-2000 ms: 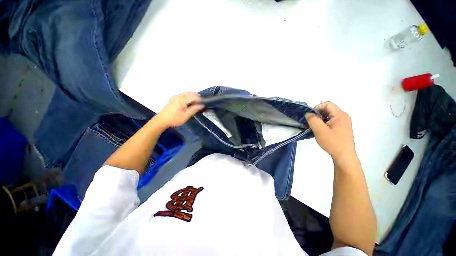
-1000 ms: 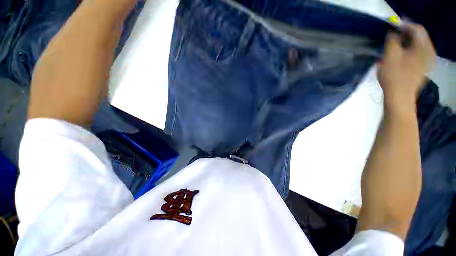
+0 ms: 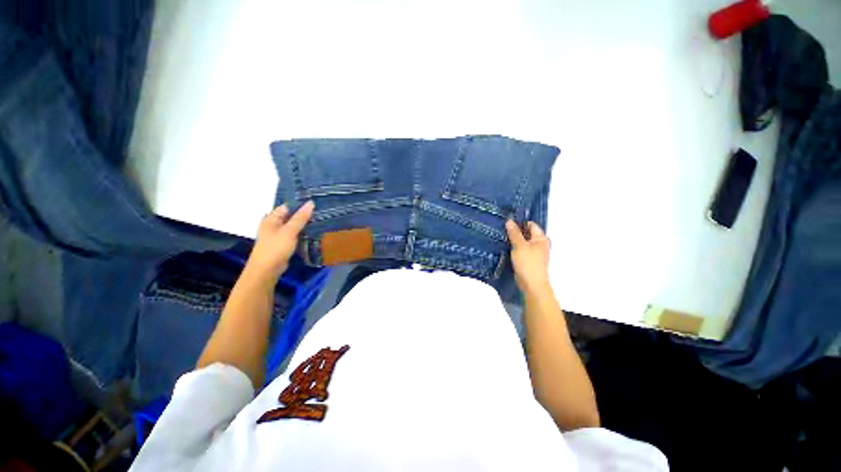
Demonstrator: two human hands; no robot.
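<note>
Blue jeans lie at the near edge of the white table, back side up, with the waistband towards me. A tan-brown leather patch shows on the waistband at the left, and two back pockets show beyond it. My left hand grips the left side of the jeans near the waistband. My right hand grips the right side, thumb on top. The fingers under the cloth are hidden.
The white table has a red cylinder, dark cloth and a phone at the right. A tan block is at the near edge. Denim piles lie left and right. Blue bins are below left.
The waist was held open, then the jeans were lifted and spread forward. Now they lie flat with the back showing, and both hands have come down nearer my body.
</note>
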